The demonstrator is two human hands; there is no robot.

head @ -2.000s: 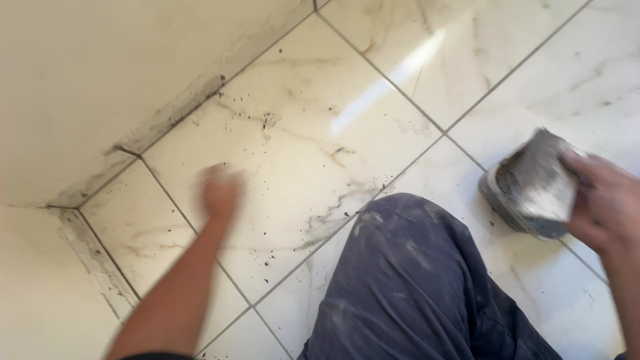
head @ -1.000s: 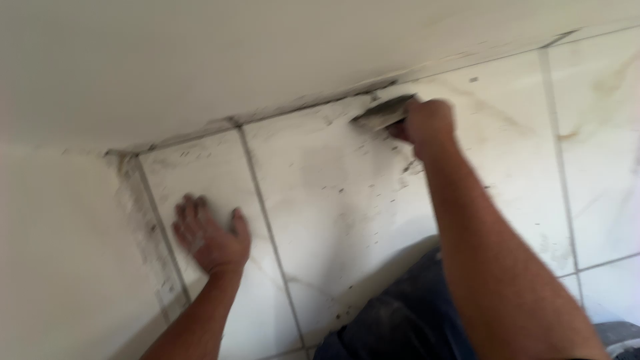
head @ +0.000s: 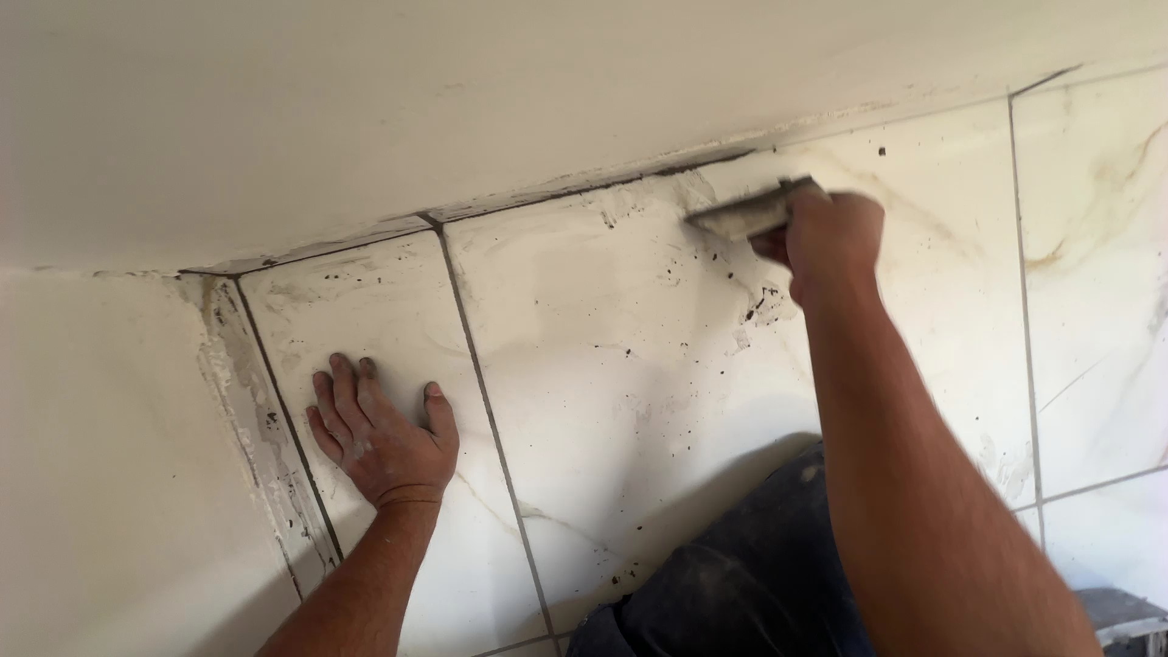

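Note:
My left hand [head: 388, 438] rests palm down with fingers spread on a narrow marble-look floor tile [head: 365, 310] at the left, and holds nothing. My right hand [head: 835, 242] grips a flat, grout-smeared blade tool [head: 748, 212], whose exact kind is blurred. The blade is tilted over the larger tile [head: 593, 301], close to the dark joint [head: 675, 169] along the wall foot. Dark crumbs and grey smears lie on this tile, below the blade and around it.
A pale wall [head: 456, 109] runs along the top, and another wall [head: 100, 411] stands at the left, meeting it in a corner. My knee in dark trousers [head: 739, 566] is at the bottom. Part of a grey container [head: 1118, 616] shows at the lower right.
Two seconds ago my right hand held the blade at the tub on the right; it has since come to the wall joint. My left hand, blurred in motion then, now lies on the tile.

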